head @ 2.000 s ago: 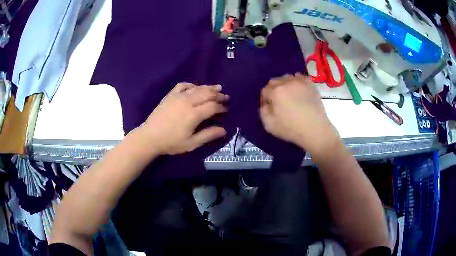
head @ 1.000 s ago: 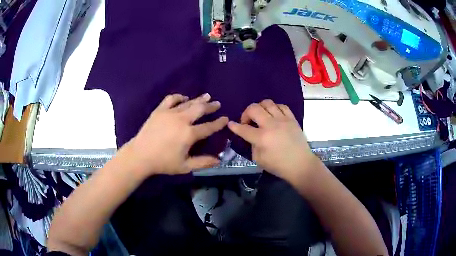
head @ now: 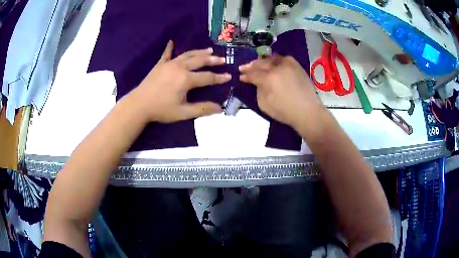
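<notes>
A dark purple garment panel [head: 146, 30] lies flat on the white table, under the presser foot [head: 230, 54] of the sewing machine [head: 332, 24]. A small pale facing piece [head: 232, 105] shows at the panel's slit, between my hands. My left hand [head: 176, 85] lies on the panel left of the slit, fingers spread, palm down. My right hand [head: 282, 85] lies on the panel right of the slit, its fingertips close to the presser foot. Both hands press on the cloth and neither visibly grips it. The fingertips of both hands almost meet.
Red-handled scissors [head: 333, 70], a green-handled tool [head: 362, 91] and thread snips [head: 397, 119] lie right of the panel. Pale blue-grey cut pieces [head: 37, 55] lie at the left. A measuring tape [head: 216, 171] runs along the front edge. A blue basket [head: 420, 201] stands at lower right.
Both hands and the panel have moved forward toward the presser foot, baring the table's front part. Compared with the oldest frame, my right hand has opened from a curled shape and come nearer my left.
</notes>
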